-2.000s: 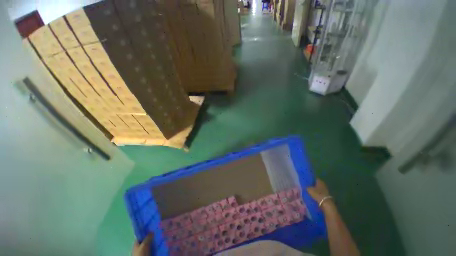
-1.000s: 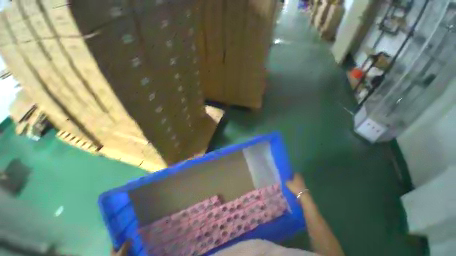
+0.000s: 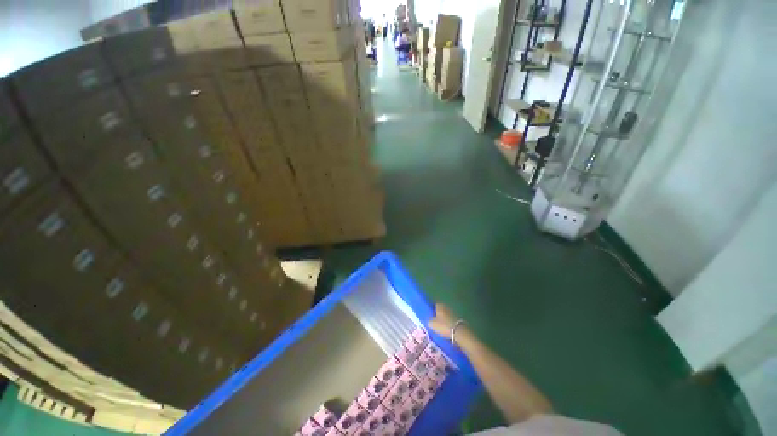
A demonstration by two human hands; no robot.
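Note:
A large blue crate (image 3: pixel 388 271) is held in front of me, tilted in view and cut off by the bottom edge. Small pink boxes (image 3: pixel 388 393) with dark round marks stand in tight rows along its near side. A tan board (image 3: pixel 315 362) covers the rest of its inside, and a folded white translucent bundle (image 3: pixel 379 313) lies at the right end. My right hand (image 3: pixel 445 324), with a bracelet at the wrist, grips the crate's right end rim. My left hand is out of the picture.
Tall stacks of brown cartons (image 3: pixel 179 204) on pallets stand close on the left. A green-floored corridor (image 3: pixel 434 183) runs ahead. On the right are a glass display cabinet (image 3: pixel 588 162), a black shelf rack (image 3: pixel 545 106) and a white wall. More cartons (image 3: pixel 447 64) line the far corridor.
The view has come nearer the carton stacks, which now fill the left. The crate has swung and slid down-left in view. My left hand has left the picture; my right still holds the rim.

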